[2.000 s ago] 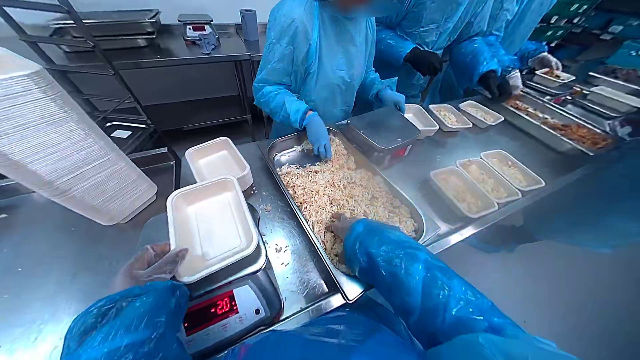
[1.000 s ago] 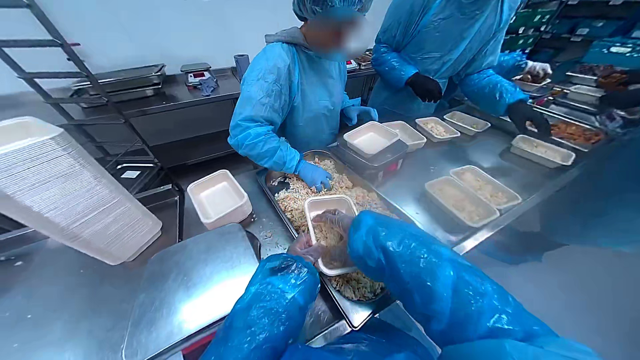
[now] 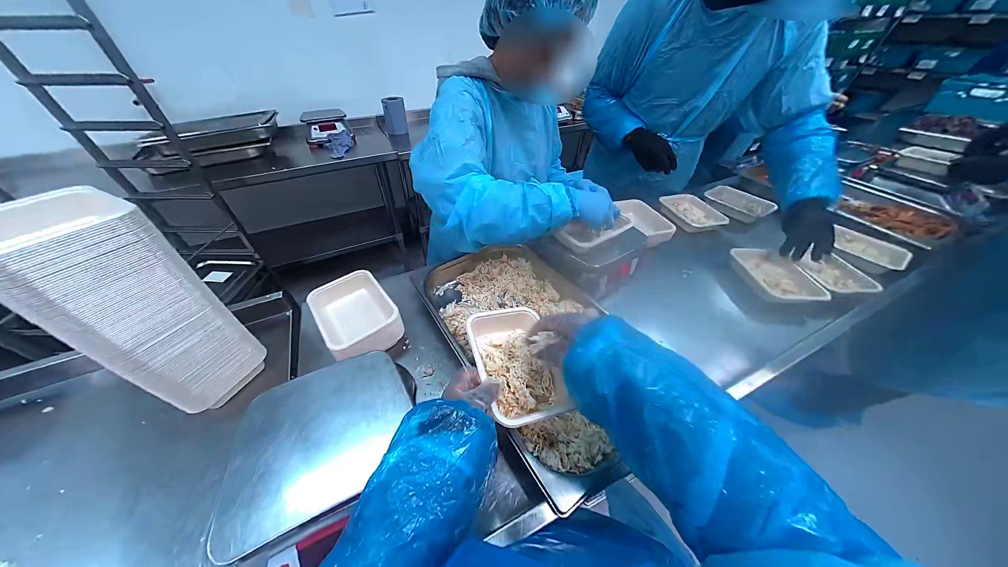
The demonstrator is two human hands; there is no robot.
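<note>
In a clear glove, my left hand (image 3: 471, 387) grips the left rim of a white rectangular food tray (image 3: 482, 356). Shredded food, rice-like or noodle-like, lies inside it. My right hand (image 3: 561, 337), also gloved, is at the tray's right side, partly over the food; its fingers are blurred, and whether they hold food cannot be told. Beneath the tray is a deep steel pan (image 3: 551, 472) of the same shredded food. The steel platform of a weighing scale (image 3: 315, 449), with nothing on it, is left of my left sleeve.
A tall leaning stack of trays (image 3: 134, 307) stands at far left, and a shorter stack (image 3: 354, 313) behind the scale. Across the pan, a co-worker in blue handles a tray over a lidded container (image 3: 594, 260). Another co-worker's black-gloved hand (image 3: 808, 228) touches filled trays (image 3: 780, 276) on the right.
My left hand has lifted a tray off the scale and brought it over the pan, where it now holds food. The nearer co-worker's hand has left the pan for a tray.
</note>
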